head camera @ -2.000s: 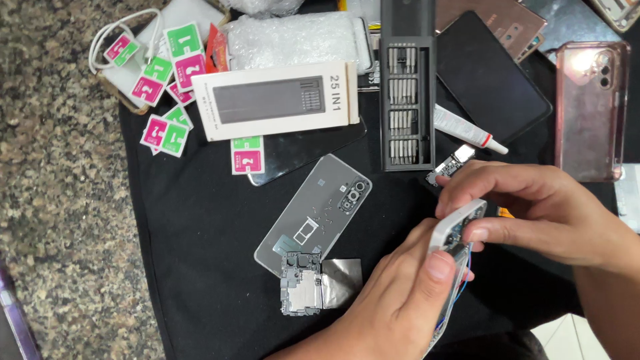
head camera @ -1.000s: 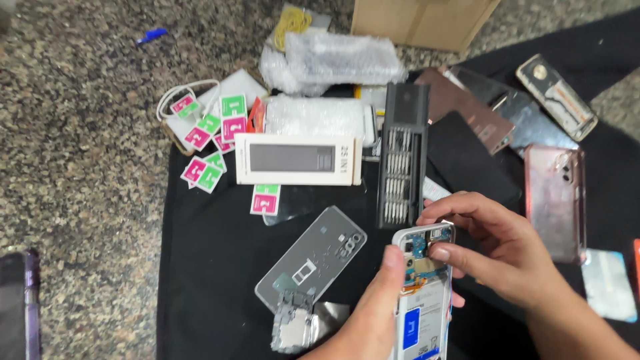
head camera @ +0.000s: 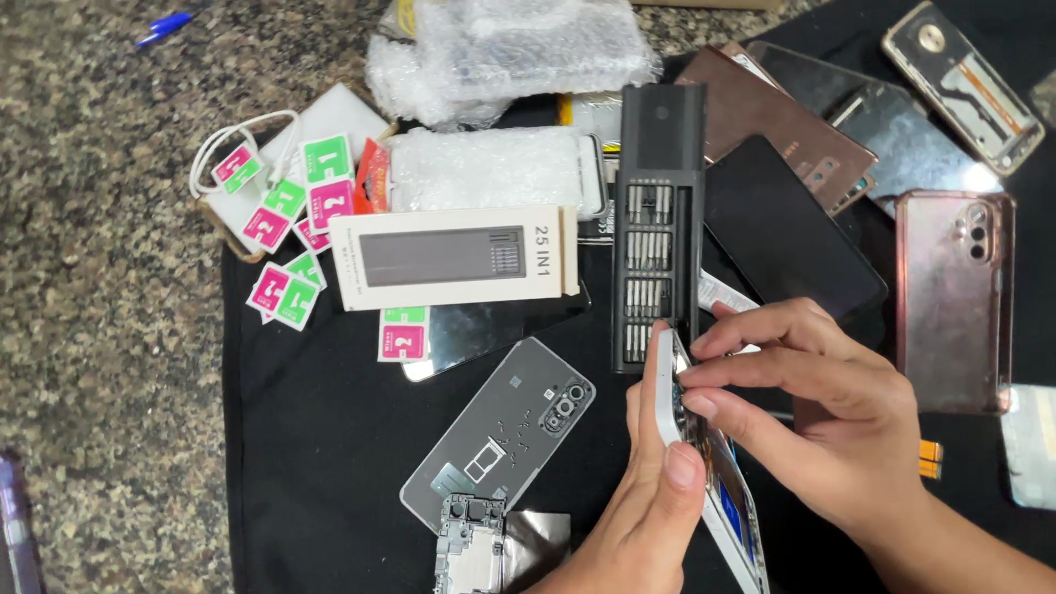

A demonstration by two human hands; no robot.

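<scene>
My left hand [head camera: 652, 487] grips the white frame of an opened smartphone [head camera: 670, 388], tilted nearly on edge, its inside facing right. The fingertips of my right hand [head camera: 792, 396] reach to the phone's upper inner side; whether they pinch a small part is hidden. Left of my hands lies a grey phone back cover [head camera: 503, 429] with small screws and a SIM tray [head camera: 484, 459] on it. A grey phone mid-frame piece [head camera: 470, 544] overlaps the cover's lower end. Just beyond the phone stands the black screwdriver bit case [head camera: 660, 223], open with its bits showing.
A 25-in-1 screwdriver set box [head camera: 454, 257], bubble-wrapped items [head camera: 511, 58] and wipe packets [head camera: 285, 289] lie at the upper left. On the right are a dark phone screen [head camera: 796, 227], a clear pink phone case [head camera: 953, 305] and a brown phone back [head camera: 775, 124]. A flex cable [head camera: 930, 459] lies beside my right wrist.
The phone in my left hand has tipped from showing its circuit board and battery to nearly edge-on. My right fingers remain at its upper end.
</scene>
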